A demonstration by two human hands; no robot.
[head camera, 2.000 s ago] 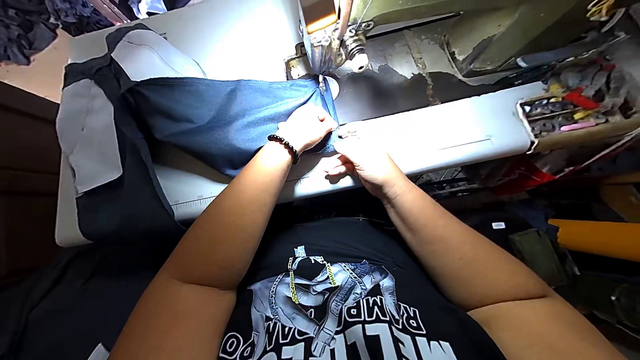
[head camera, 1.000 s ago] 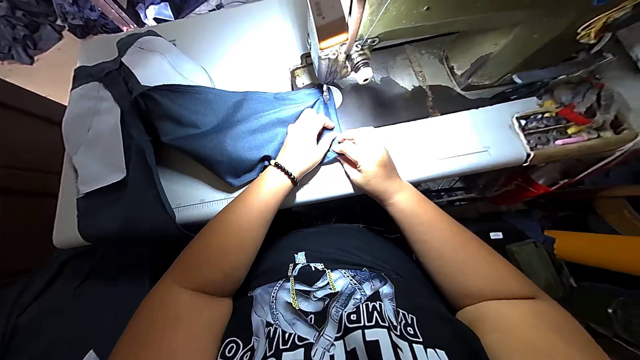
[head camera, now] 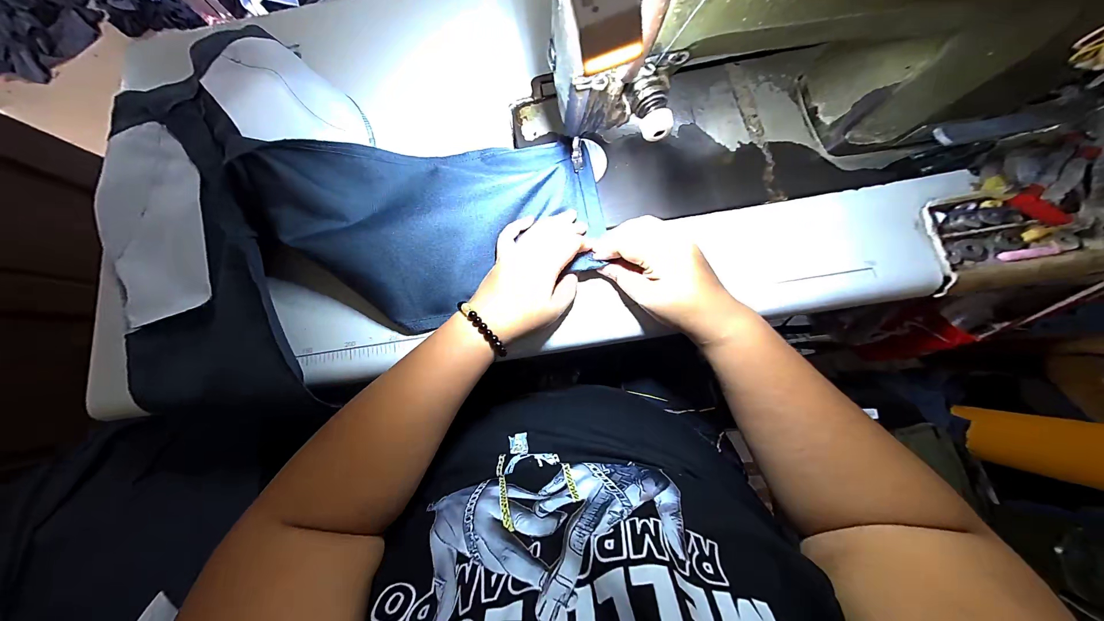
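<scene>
Dark blue fabric [head camera: 388,216] lies across the bed of a sewing machine, its right edge under the presser foot [head camera: 578,155]. My left hand [head camera: 535,267], with a black bead bracelet at the wrist, rests on this fabric near its right edge, fingertips at the edge. My right hand [head camera: 660,267] pinches the near end of the folded edge strip between thumb and fingers, beside the left fingertips. The fabric joins a darker piece with light grey pocket-like panels [head camera: 164,224] at the left. The needle itself cannot be made out.
The machine's green body [head camera: 862,78] extends to the upper right. A tray of bobbins and small parts [head camera: 940,250] is set at the table's right end. A printed ruler [head camera: 354,352] runs along the front edge. Dark cloth scraps [head camera: 43,43] lie at the upper left.
Since two seconds ago, my left hand has shifted back from the presser foot, nearer the front edge. Both hands remain at the fabric's right edge.
</scene>
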